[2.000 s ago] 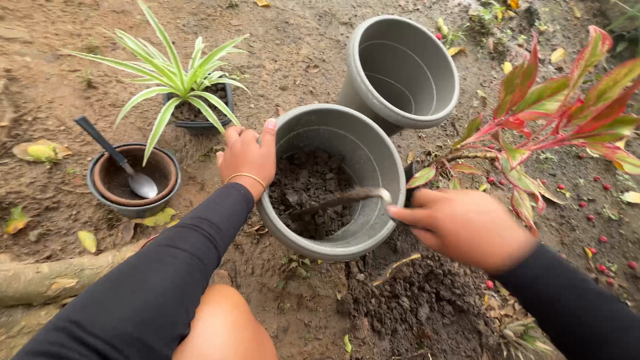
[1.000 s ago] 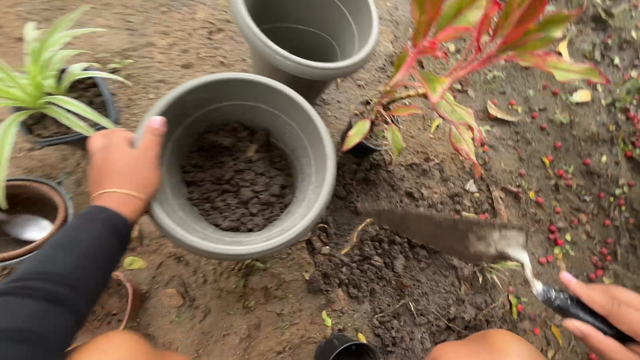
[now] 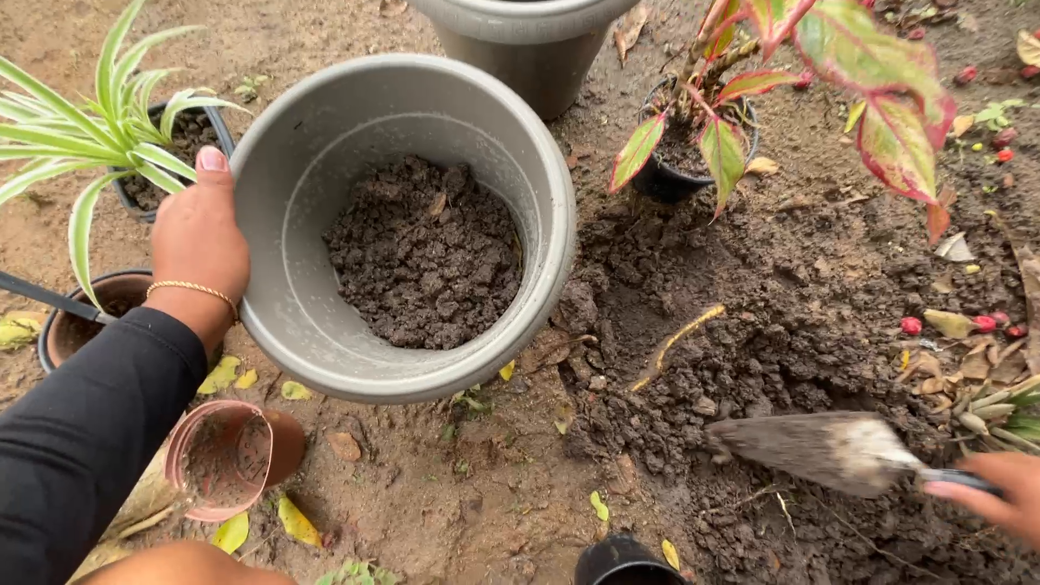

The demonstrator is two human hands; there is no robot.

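Observation:
My left hand [image 3: 201,244] grips the rim of a grey plastic pot [image 3: 280,325] at its left side, tilting it a little. Dark clumpy soil [image 3: 426,256] lies in the bottom of that pot. At the right edge my right hand [image 3: 995,491], partly cut off by the frame, holds the black handle of a garden trowel [image 3: 812,447]. The soil-covered trowel blade points left and rests against the loose dug soil [image 3: 747,366] on the ground.
Behind stands a second grey pot [image 3: 528,61]. A red-and-green leafed plant [image 3: 723,154] grows in a small black pot. On the left are a spider plant [image 3: 106,122], a brown pot [image 3: 61,333] and a terracotta-coloured plastic pot [image 3: 280,447]. A black pot [image 3: 621,565] lies at the bottom edge.
Two seconds ago the trowel was inside the grey pot; now my right hand has it at the dug soil on the right. My left hand has stayed on the rim. The view has shifted.

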